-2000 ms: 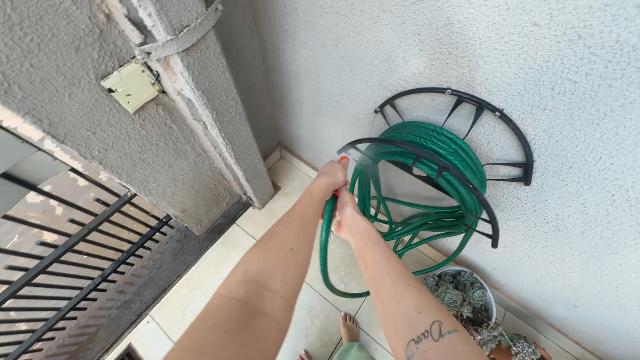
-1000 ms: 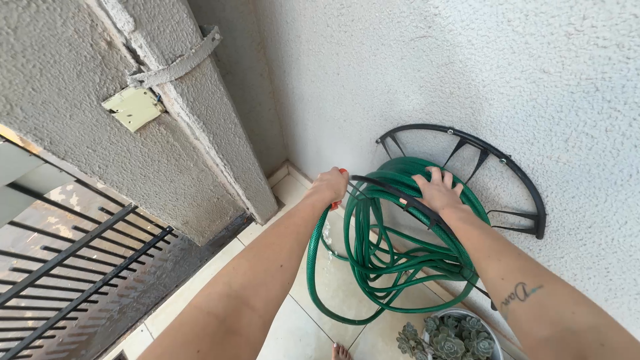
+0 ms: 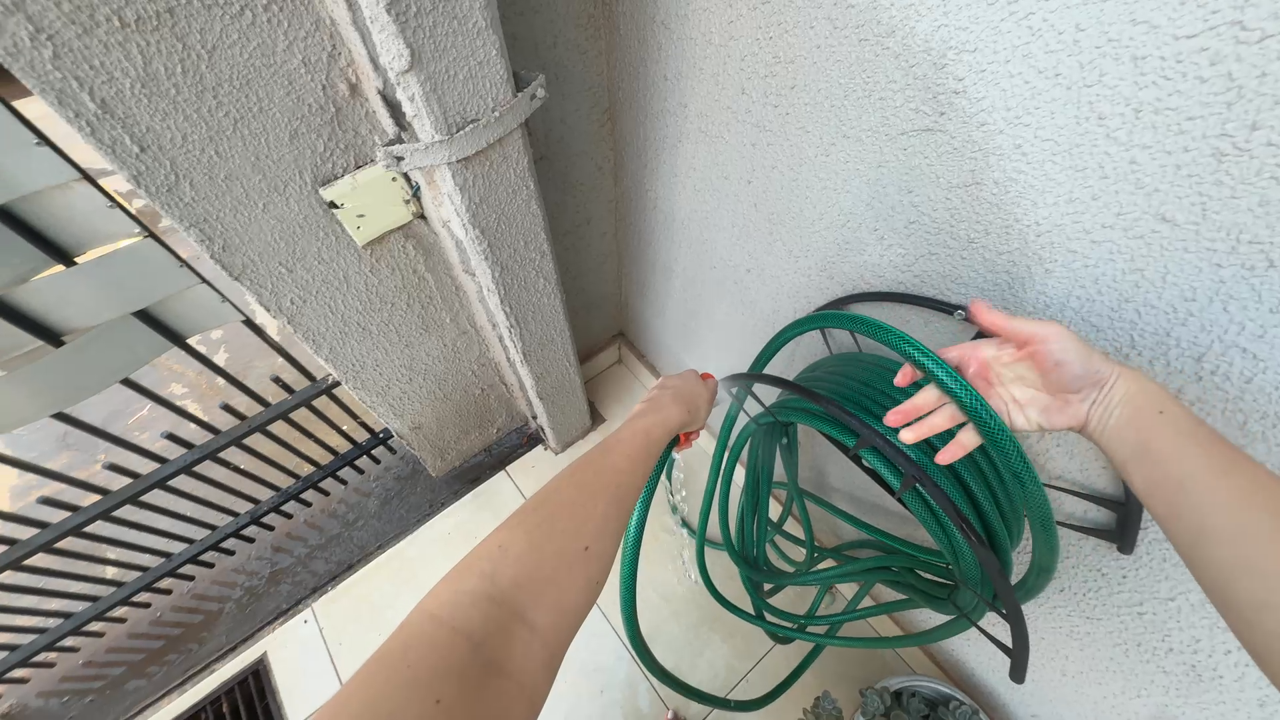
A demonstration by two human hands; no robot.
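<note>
A green garden hose (image 3: 1005, 490) lies in many loops over a black wall-mounted hose holder (image 3: 1010, 600), with slack coils hanging beneath. My left hand (image 3: 685, 400) is closed around the hose's end at an orange fitting, mostly hidden by the fingers; water sprays from it and drips below. On the right, my right hand (image 3: 1030, 385) is palm up with fingers spread, its fingers behind one raised loop of the hose at the top of the holder.
A textured white wall (image 3: 800, 180) backs the holder. Left are a rough pillar (image 3: 480, 230) with a cover plate (image 3: 372, 204) and a black metal gate (image 3: 200, 530). Potted succulents (image 3: 905, 703) stand on the tiled floor (image 3: 430, 575), near a drain grate (image 3: 238, 697).
My right hand, beside my left two seconds ago and then on the coils, has lifted off them and turned palm up at a raised loop. My left hand still holds the hose end.
</note>
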